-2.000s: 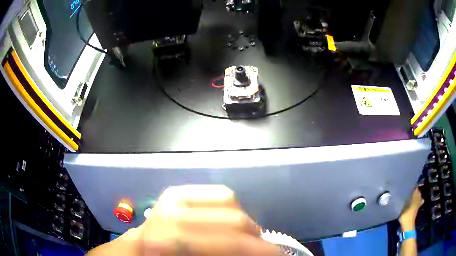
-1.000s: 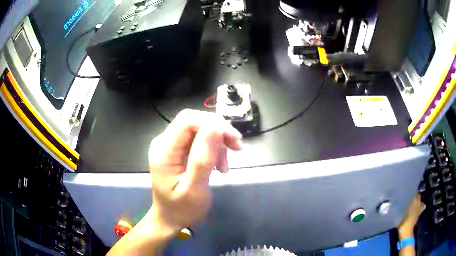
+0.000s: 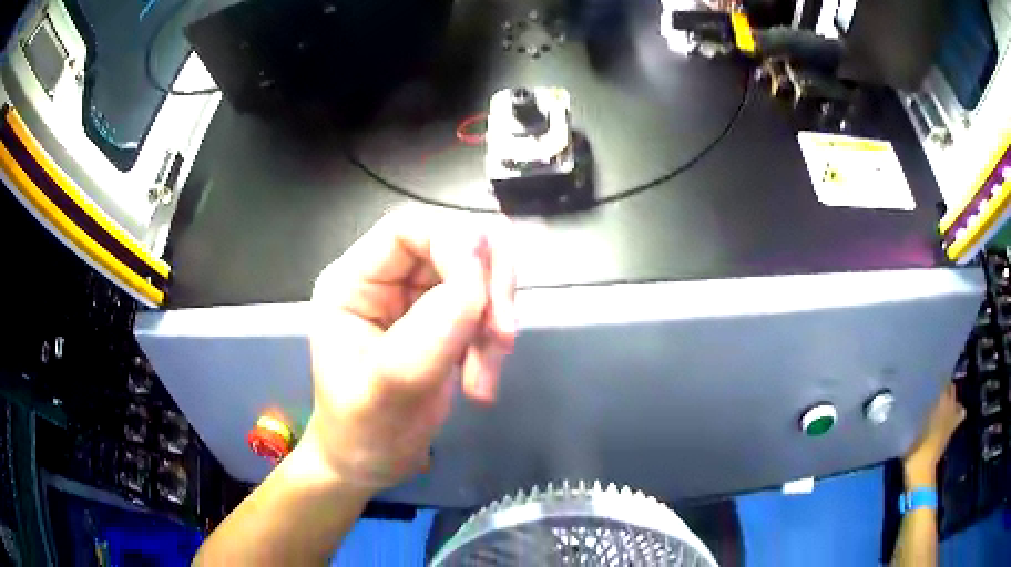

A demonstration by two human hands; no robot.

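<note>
A silvery squarish module with a short black cylinder [image 3: 529, 120] sits on the black fixture block [image 3: 543, 191] on the machine's black table, with a red wire loop at its left. My left hand [image 3: 416, 321] is over the panel's upper edge, in front of and below the fixture, not touching it. Its fingers are curled and pinched together; no part shows in them, though the fingertips are overexposed. My right hand [image 3: 937, 430], above a blue wristband, is small at the right tray [image 3: 992, 366]; its fingertips and anything in them cannot be made out.
The grey panel [image 3: 643, 388] carries a red emergency stop [image 3: 271, 436], a green button [image 3: 818, 419] and a white button [image 3: 879, 406]. A fan grille [image 3: 571, 534] is at bottom centre. A black cable [image 3: 676, 175] curves behind the fixture. A pocket tray [image 3: 139, 426] is at left.
My left hand rose from the panel towards the fixture, then stayed near the panel's upper edge. The view shifted, showing more of the fan. My right hand remains by the right tray.
</note>
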